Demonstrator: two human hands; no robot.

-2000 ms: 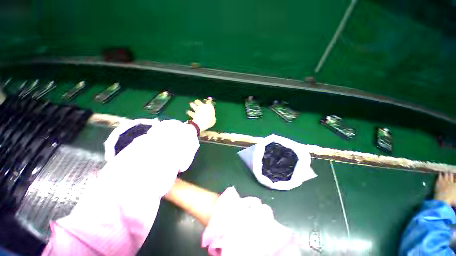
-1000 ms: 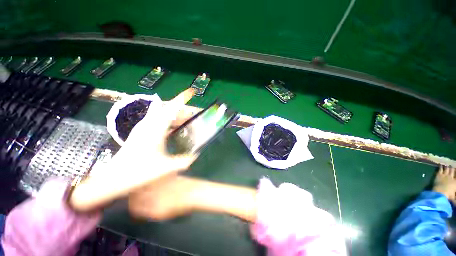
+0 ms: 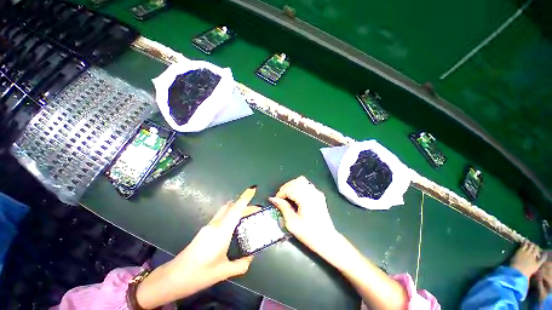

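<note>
A phone unit (image 3: 261, 230) with a black rim and a whitish, silvery centre is held over the front of the bench. My left hand (image 3: 212, 251) grips its left end, thumb and fingers around the rim. My right hand (image 3: 308, 212) is at its upper right end, fingertips bent onto the corner near a green patch. Whether a small part is between those fingertips cannot be seen. The left parts bag (image 3: 225, 100) and the right parts bag (image 3: 396, 178), both white with black pieces inside, stand on the bench beyond my hands.
Set-aside phone units (image 3: 142, 154) lie overlapping beside the clear blister tray (image 3: 91, 121). Black trays (image 3: 36, 48) are at the far left. Several phone units, one here (image 3: 273, 68), lie on the green belt behind the worn strip (image 3: 296, 123). A neighbour's blue sleeve (image 3: 499, 290) is at the lower right.
The view has turned and shifted. My hands have separated from their crossed position and come together at the phone unit, now held still near me. The set-aside units have come into clear view.
</note>
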